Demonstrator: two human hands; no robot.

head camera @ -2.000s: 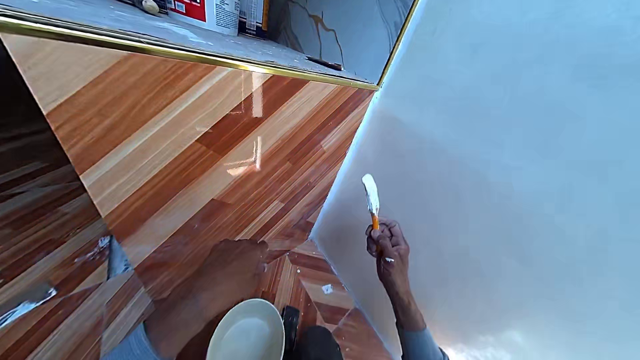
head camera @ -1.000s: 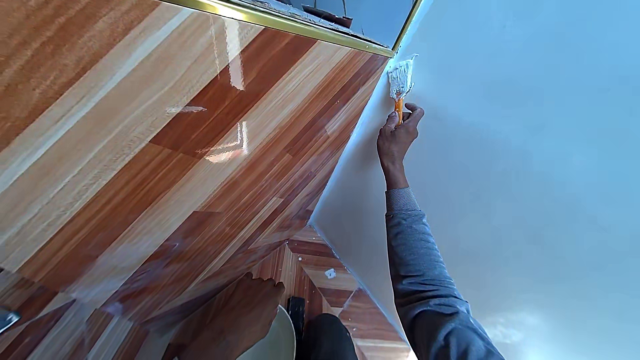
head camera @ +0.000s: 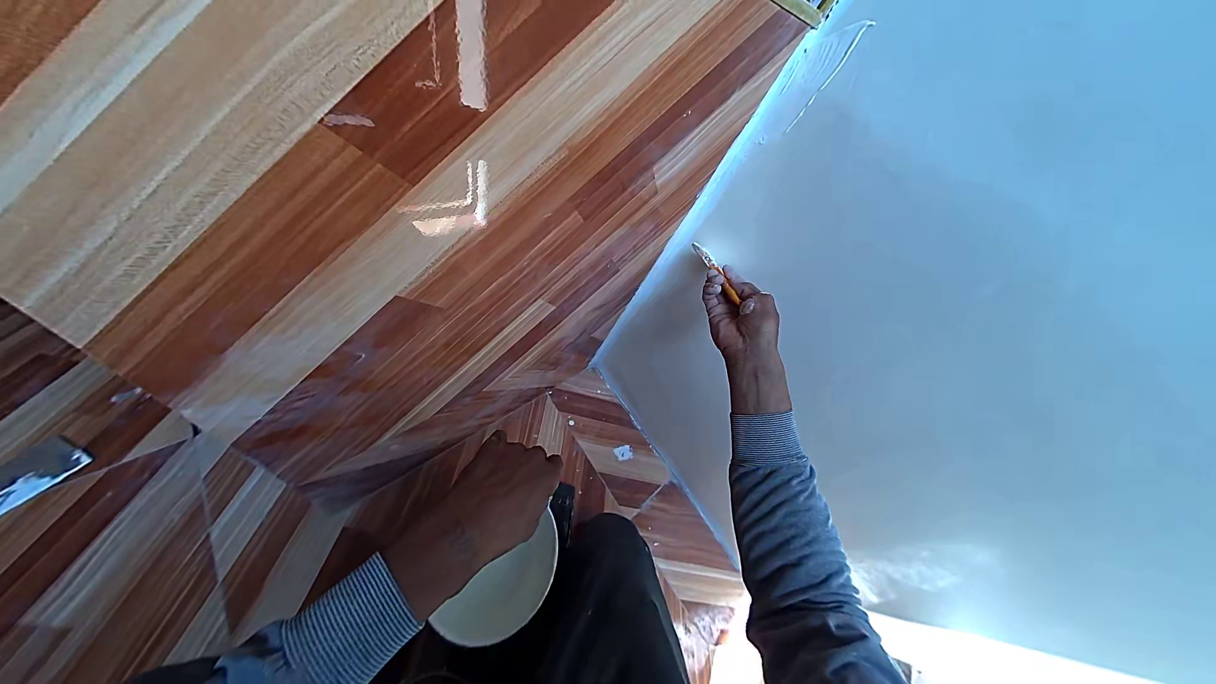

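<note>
My right hand [head camera: 743, 318] is closed around the orange handle of a paintbrush [head camera: 717, 271]. The brush's white-coated bristles are at the pale painted wall [head camera: 902, 332], close to its edge along the wood-patterned panel. Fresh-looking white streaks mark the wall near the upper corner. Low in the view, my left hand [head camera: 503, 494] lies over the rim of a pale round container [head camera: 503, 594], its fingers curled; the hand's grip underneath is hidden.
Glossy wood-patterned panelling [head camera: 380, 247] fills the left side. A putty knife or scraper blade [head camera: 43, 470] lies at far left. A brass-coloured trim [head camera: 800, 9] shows at the top. My dark-clad knee [head camera: 613, 589] is beside the container.
The brush in my right hand went up to the wall's upper corner, then came down along the edge. The view has shifted, and the shelf with containers is out of sight.
</note>
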